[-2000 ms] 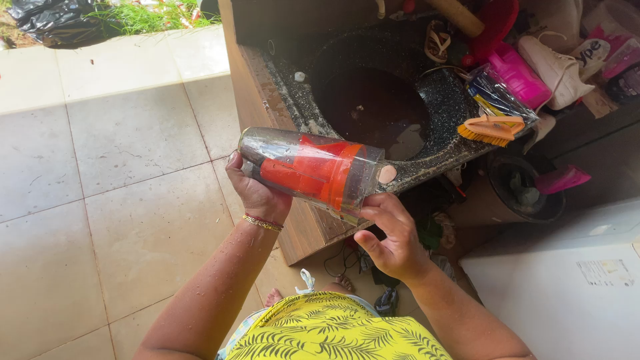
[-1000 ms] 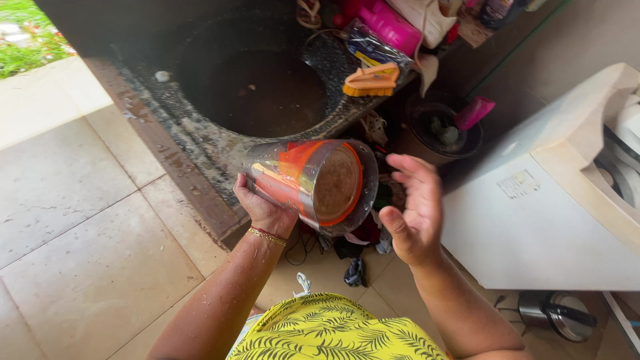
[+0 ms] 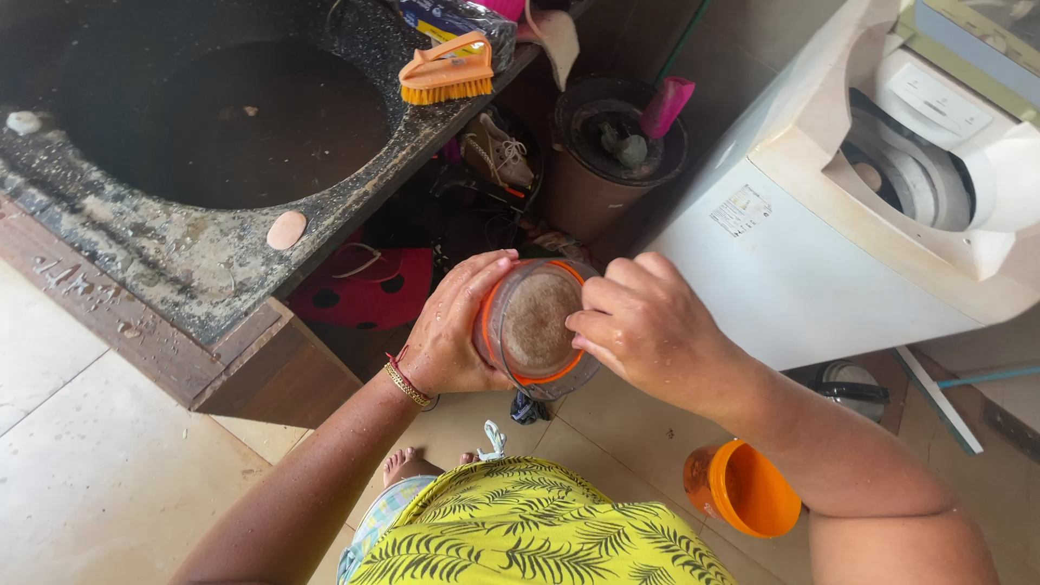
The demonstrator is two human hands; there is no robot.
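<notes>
My left hand (image 3: 459, 325) wraps around the side of a clear plastic container with an orange band (image 3: 540, 329). Its round end, turned up toward me, shows a brownish disc-like surface; whether that is a base or contents I cannot tell. The bent fingers of my right hand (image 3: 642, 325) touch the rim and the edge of that surface; whether they pinch anything is hidden. On the speckled stone sink (image 3: 187, 244) lie a pale pink oval piece (image 3: 287, 231) and an orange scrub brush (image 3: 447, 71) with yellow bristles. Dark water fills the basin.
A brown bin (image 3: 589, 191) with a pink item stands beyond the sink corner, near shoes. The white washing machine (image 3: 821, 268) is at the right. An orange bucket (image 3: 756, 487) rests on the tiled floor. The wooden edge (image 3: 276, 366) of the counter juts out at the left.
The container has turned from lying sideways to showing me its round end. My right hand has come from beside it onto its rim. The view has swung right.
</notes>
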